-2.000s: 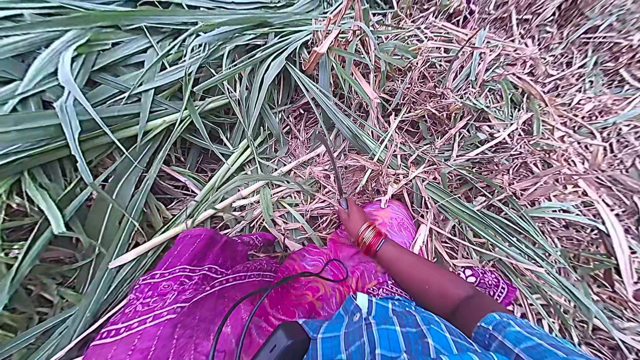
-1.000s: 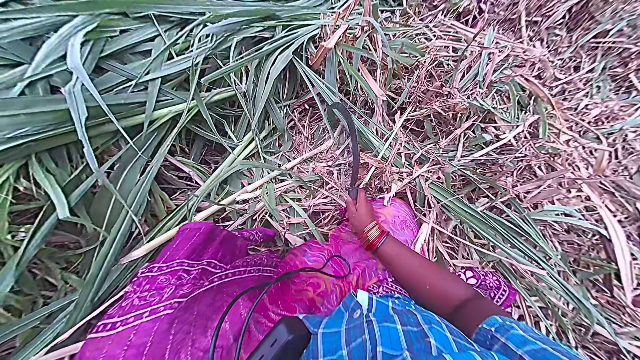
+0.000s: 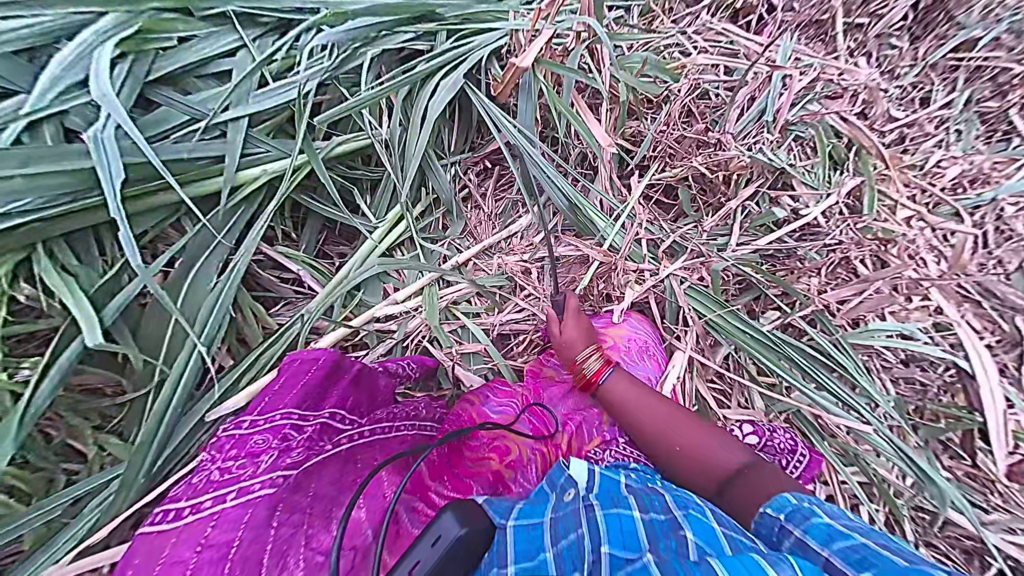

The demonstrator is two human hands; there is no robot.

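Note:
My right hand (image 3: 571, 330), with red and gold bangles at the wrist, is closed around the dark handle of a sickle (image 3: 549, 240). The thin curved blade points away from me, over dry stalks and a few green leaves. It looks nearly edge-on, and its far end is hard to tell from the leaves. The hand is just above my knee, which is covered by pink and magenta patterned cloth (image 3: 480, 448). My left hand is not in view.
Long cut green grass leaves (image 3: 192, 160) lie heaped at the left and top. Dry straw litter (image 3: 800, 200) covers the ground at right. A pale stalk (image 3: 384, 308) lies slantwise before my knees. A black device (image 3: 448, 540) with a looped cable (image 3: 400, 460) rests against my blue checked shirt (image 3: 624, 520).
The sickle's blade has turned in my right hand: a second ago its curved flat side showed more broadly, and now it looks thin. The hand has stayed in about the same place.

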